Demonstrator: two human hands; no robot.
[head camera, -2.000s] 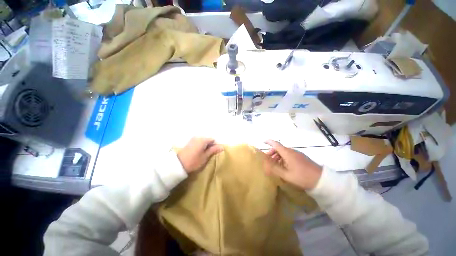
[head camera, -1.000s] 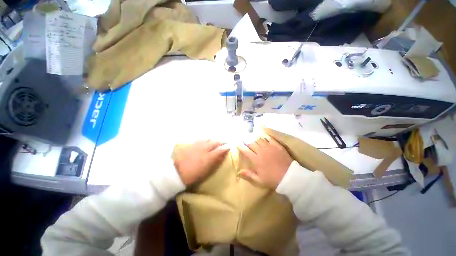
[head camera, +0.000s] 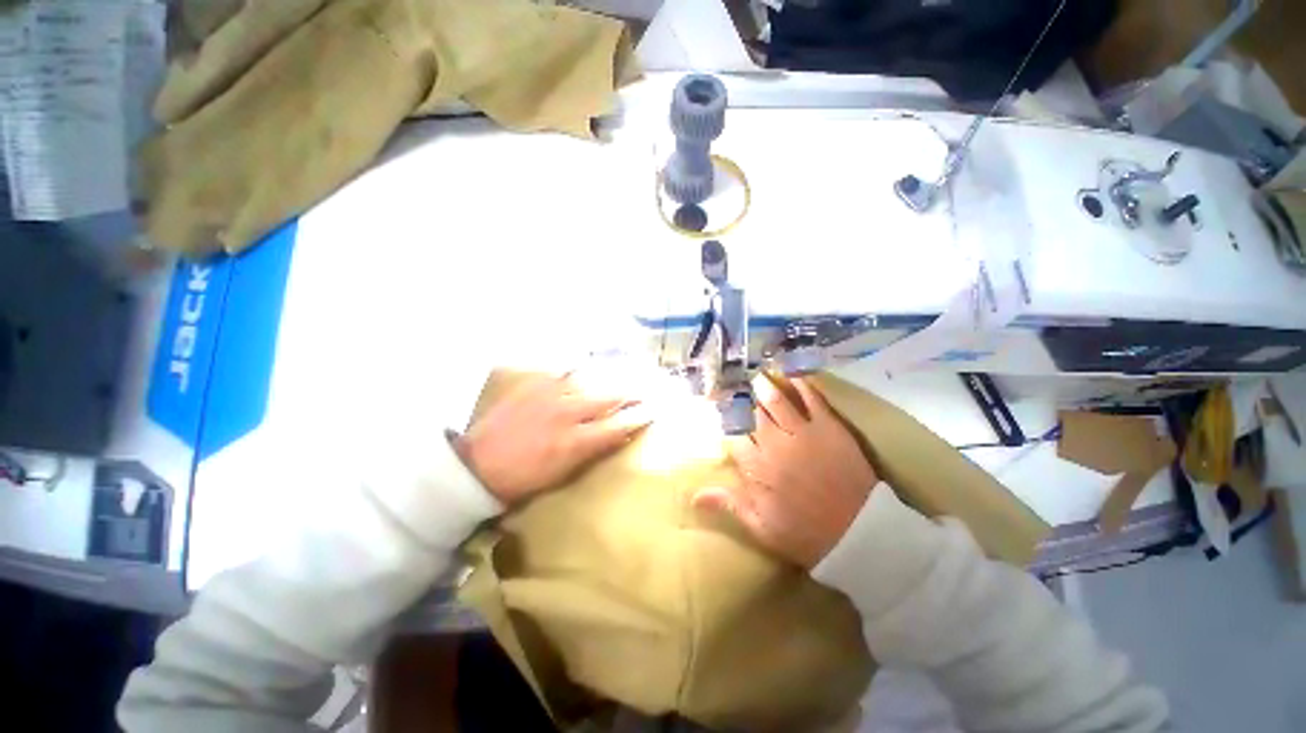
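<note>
The mustard-tan fabric panel (head camera: 630, 573) lies from the machine bed down over the table's front edge, with a thin seam down its middle. My left hand (head camera: 552, 434) lies flat on it, left of the needle area, fingers pointing right. My right hand (head camera: 795, 465) lies flat on it just right of the needle area, fingers pointing up, thumb towards the left. The panel's far edge reaches the needle area of the white lockstitch machine head (head camera: 874, 186). Bright glare hides the stitching point and the left fingertips.
Rumpled tan cut pieces (head camera: 330, 115) lie at upper left beside a white printed paper (head camera: 79, 108). Black thread snips (head camera: 991, 408) lie right of the needle. Brown scraps (head camera: 1117, 447) lie at the table's right end. A white strip hangs over the machine head.
The view has moved closer to the machine. Since the earliest frame, the panel has come up under the needle area and both hands have moved from its edges to flat on top.
</note>
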